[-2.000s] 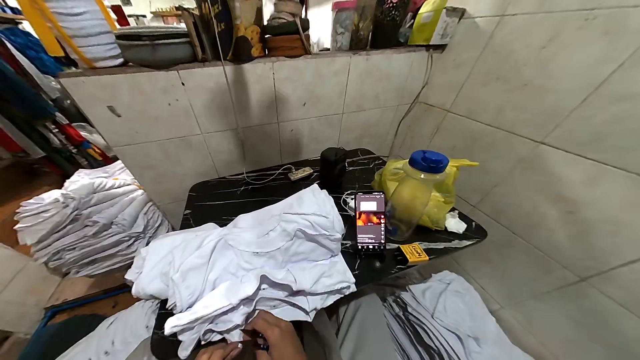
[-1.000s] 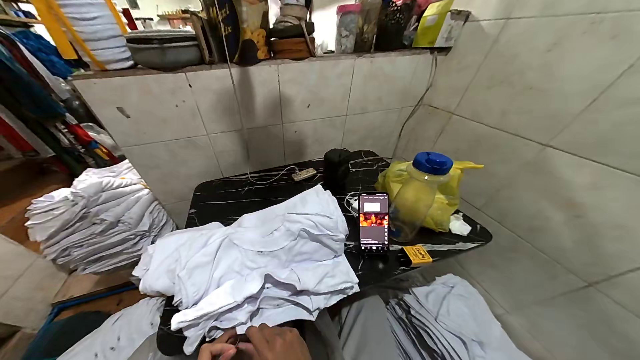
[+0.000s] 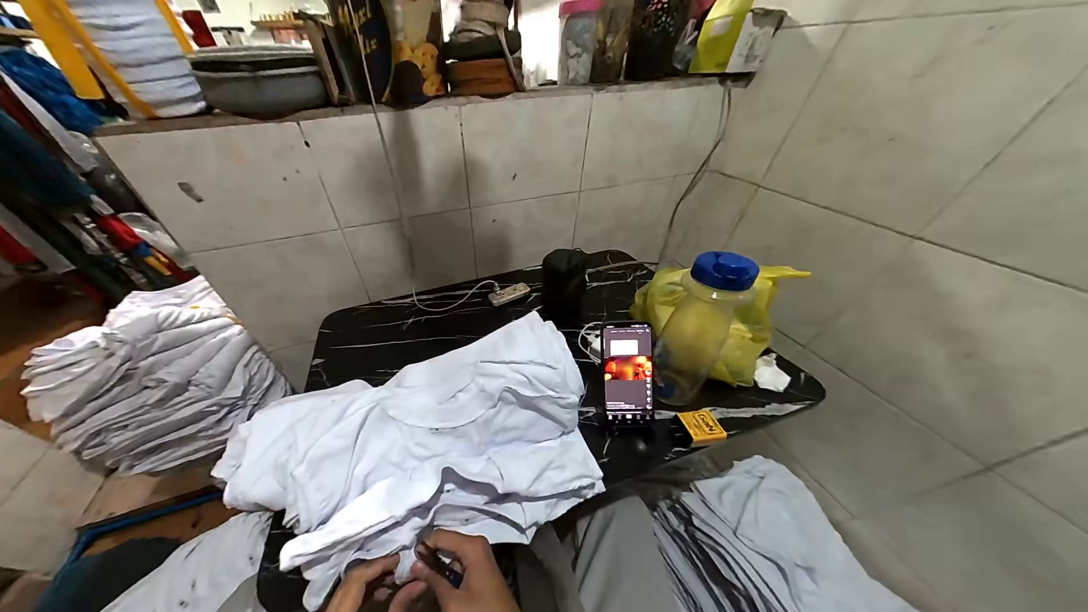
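A white cloth garment (image 3: 459, 408) lies crumpled over the near left part of a black marble-patterned table (image 3: 365, 340). At its near edge my left hand (image 3: 365, 586) pinches a fold of the cloth between its fingers. My right hand (image 3: 467, 569), close beside it, holds a small dark tool (image 3: 438, 565) against that same fold; its exact kind cannot be told. Both hands are partly cut off by the bottom of the view.
On the table are a phone (image 3: 627, 374), a plastic jar with a blue lid (image 3: 697, 331), a yellow bag (image 3: 748, 340), a yellow box (image 3: 703, 427), a black cylinder (image 3: 563, 285) and a power strip (image 3: 510, 294). Stacked white garments (image 3: 161, 382) stand left; more cloth (image 3: 765, 535) lies right.
My hands have shifted at the cloth's near edge, and more of the small dark tool in my right hand shows than a second ago. The garment lies much as before.
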